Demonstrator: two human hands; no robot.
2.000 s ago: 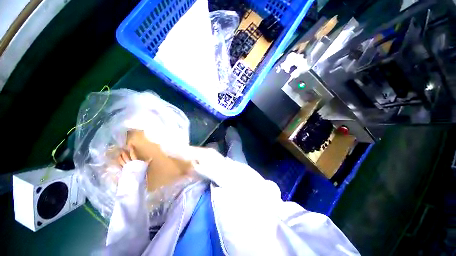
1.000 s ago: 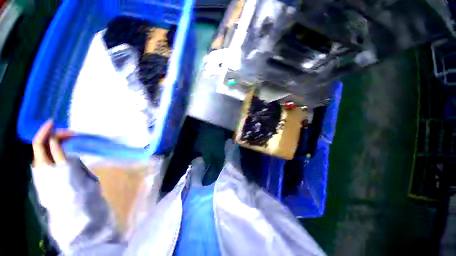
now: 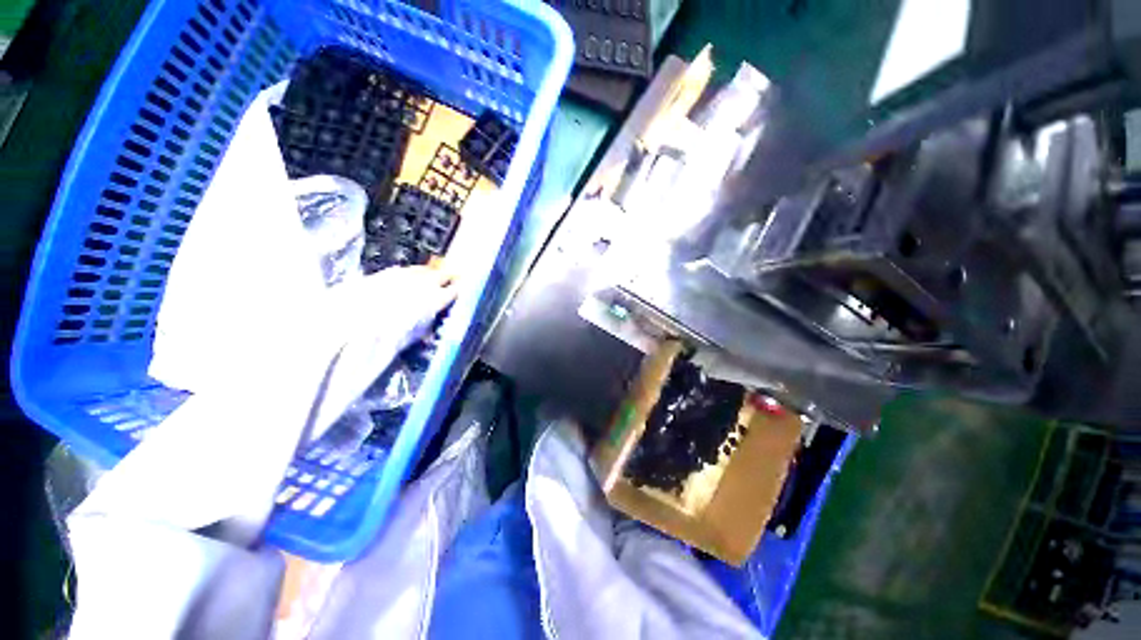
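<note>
My left sleeve reaches from the lower left across the blue perforated crate (image 3: 541, 138). Only a bit of my left hand (image 3: 436, 280) shows, bright and blurred, near the crate's right inner wall; its fingers and any hold are unclear. Black gridded moulded pieces (image 3: 338, 125) lie in the crate on a tan cardboard divider (image 3: 434, 140). A white sheet (image 3: 238, 250) covers the crate's left part, with crumpled clear plastic (image 3: 332, 225) beside it. My right hand is not in view.
A cardboard box (image 3: 751, 494) holding a heap of small black parts (image 3: 686, 419) stands against the press front (image 3: 738, 369), right of my lap. A blue bin (image 3: 807, 531) is below it. The metal press (image 3: 876, 263) fills the upper right. Another crate (image 3: 1064, 538) stands far right.
My left hand has moved from the crate's near left rim to inside its right part. The view has shifted, and the bagged carton handled earlier is mostly hidden below the crate.
</note>
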